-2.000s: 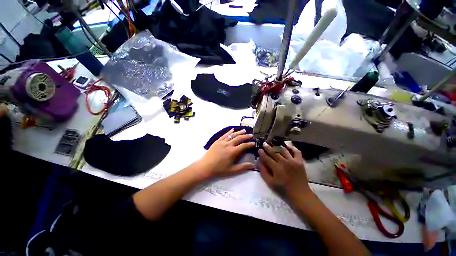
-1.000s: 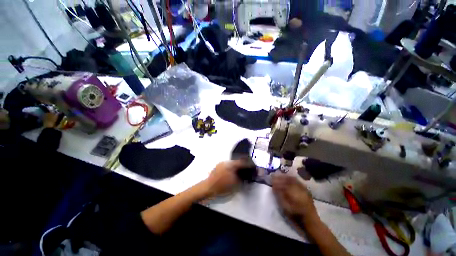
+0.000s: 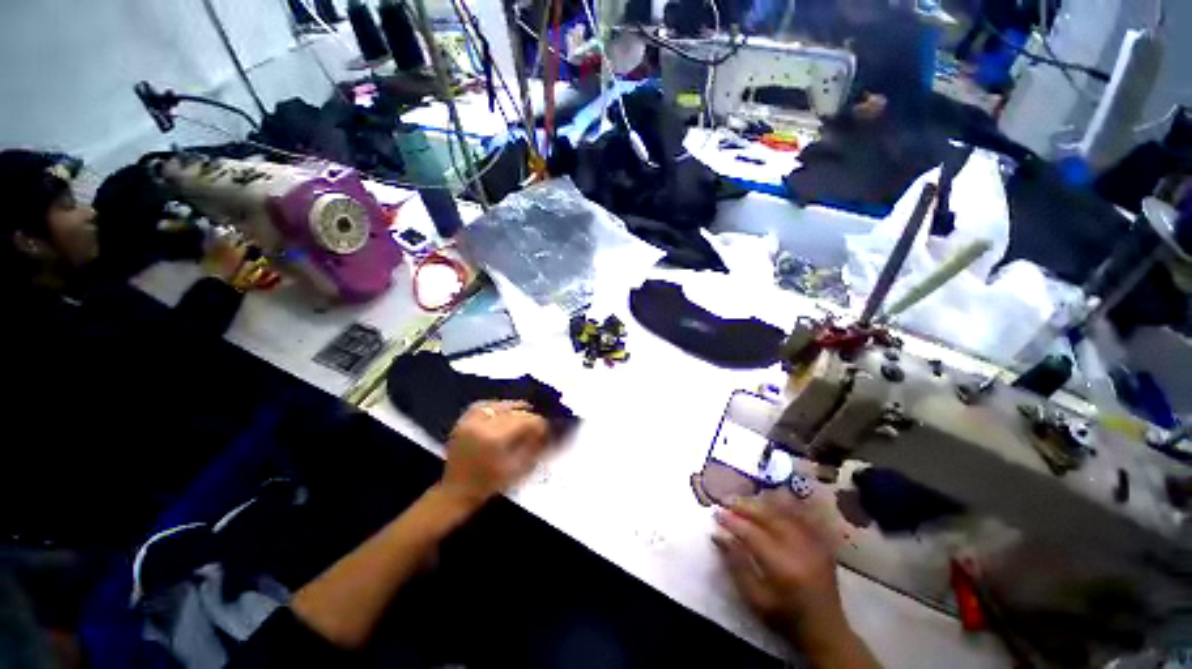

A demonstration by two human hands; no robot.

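Note:
My left hand (image 3: 497,447) is a closed fist over the left black crescent cloth (image 3: 438,392); blurred black cloth shows at its fingers, and it seems to grip it. Whether this is one piece or several I cannot tell. My right hand (image 3: 784,562) lies on the table in front of the needle area, fingers loosely apart, with nothing visible in it. The shiny needle plate (image 3: 745,451) of the off-white sewing machine (image 3: 993,457) is bare. Another black crescent piece (image 3: 706,327) with a small pale mark lies behind. Black and yellow labels (image 3: 599,340) lie in a loose heap.
Red-handled shears (image 3: 966,595) lie right of my right hand. Dark cloth (image 3: 902,499) lies under the machine arm. A crinkled plastic bag (image 3: 543,248) and a grey-blue flat rectangle (image 3: 480,332) are behind the labels. A person (image 3: 79,248) sits at the purple machine (image 3: 337,229).
My left hand has moved left from the needle area to the left black cloth. The black cloth near the needle is gone from there. My right hand stays near the machine. The view has turned left.

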